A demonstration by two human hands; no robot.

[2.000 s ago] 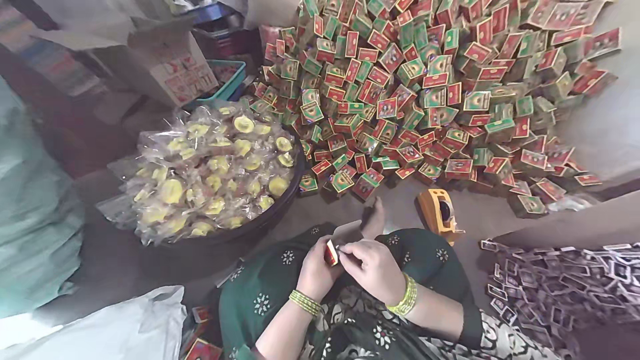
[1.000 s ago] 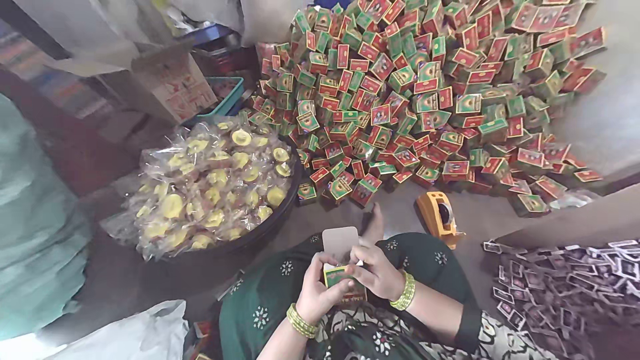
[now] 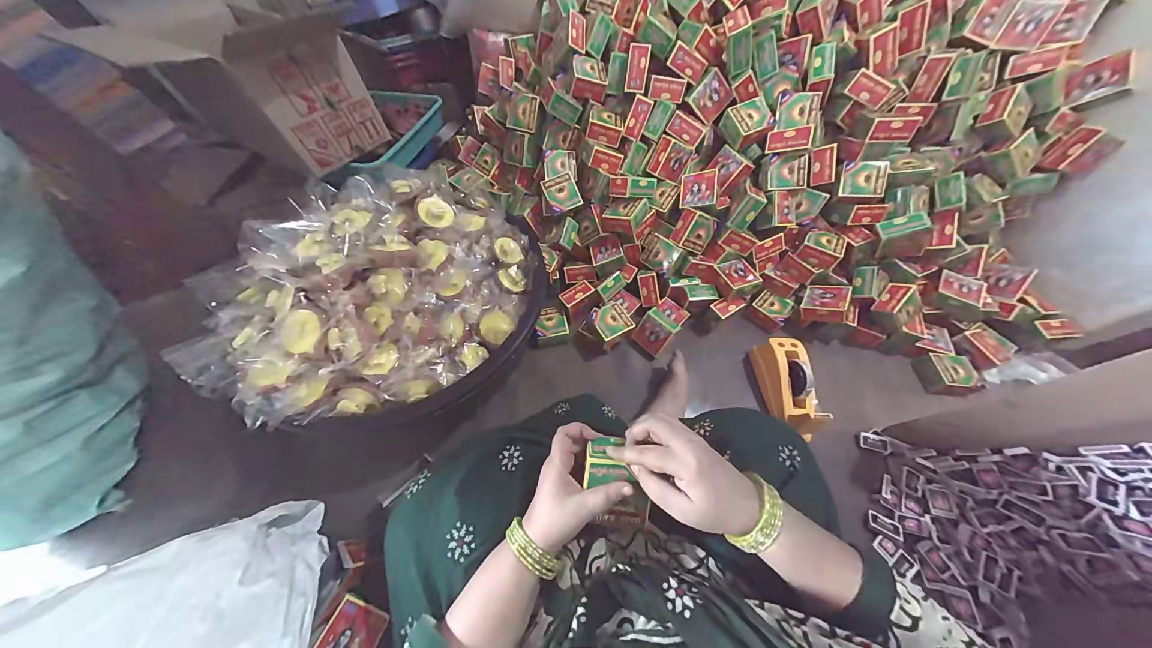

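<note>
My left hand (image 3: 576, 490) grips a small green and red cardboard box (image 3: 608, 475) above my lap, its thumb along the front side. The fingers of my right hand (image 3: 688, 477) press on the top right edge of the same box; whether they pinch a flap cannot be made out. Beyond the hands lies a big heap of similar printed boxes (image 3: 693, 189). To the left, a round dark tub (image 3: 531, 315) is piled with clear plastic packets (image 3: 378, 315) that show yellow round pieces.
A yellow tape dispenser (image 3: 783, 387) stands on the floor right of my knee. Many small dark, pale-edged pieces (image 3: 1017, 531) lie at lower right. A printed carton (image 3: 306, 99) and a teal basket (image 3: 423, 130) stand at upper left, a white sheet or bag (image 3: 198, 585) at lower left.
The pale upright flap seen a second ago above the box no longer shows. My right hand has moved onto the box's top. Two seconds ago the box was less visible between the hands.
</note>
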